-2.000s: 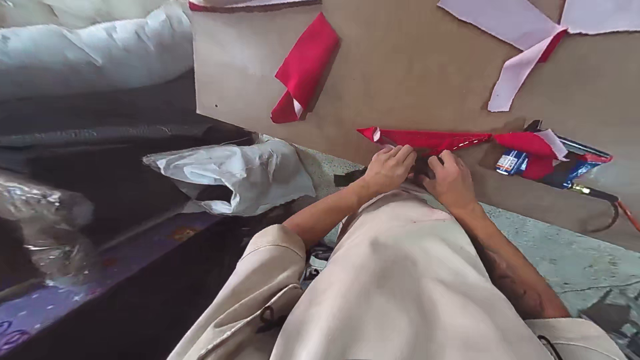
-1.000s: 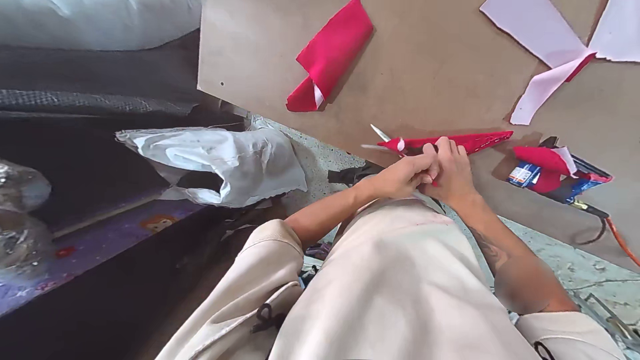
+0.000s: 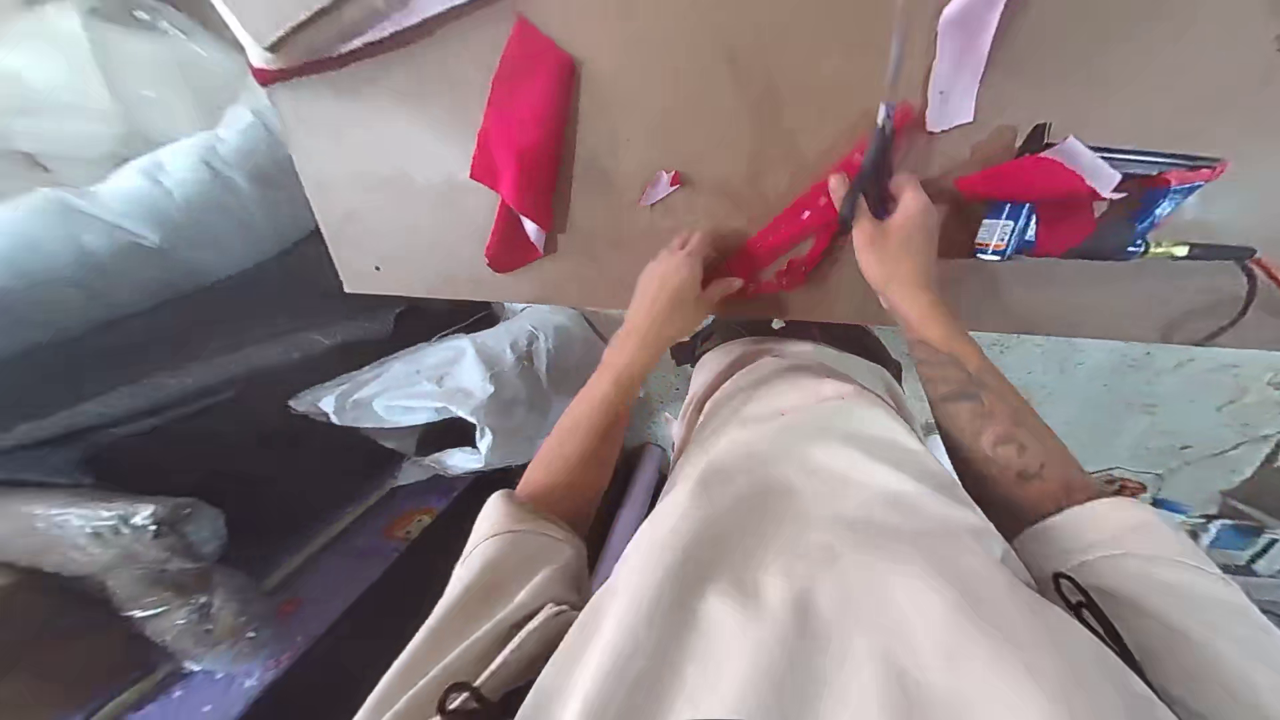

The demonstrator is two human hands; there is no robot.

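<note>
Near the table's front edge my left hand [image 3: 680,285] holds the lower left end of a red fabric piece [image 3: 790,235], which bears small white marks. My right hand [image 3: 900,235] grips scissors [image 3: 878,165] by their dark handles, blades pointing away from me, over the upper right part of that fabric; the blades are blurred. A small pink and red scrap [image 3: 660,188] lies on the table left of the fabric. Farther left lies a folded red fabric piece [image 3: 525,140]. To the right of my right hand, more red fabric [image 3: 1045,190] rests on a blue package [image 3: 1005,232].
The brown tabletop [image 3: 400,200] carries a pale pink strip [image 3: 962,65] at the back and a cable with a metal connector [image 3: 1185,251] at right. A white plastic sack [image 3: 450,375] and a pale wrapped roll [image 3: 130,225] are beyond the table's left side.
Scissors whose blades pointed left are now in my right hand, pointing away. My hands have moved apart. A small scrap now lies on the table, and the fabric slants up to the right.
</note>
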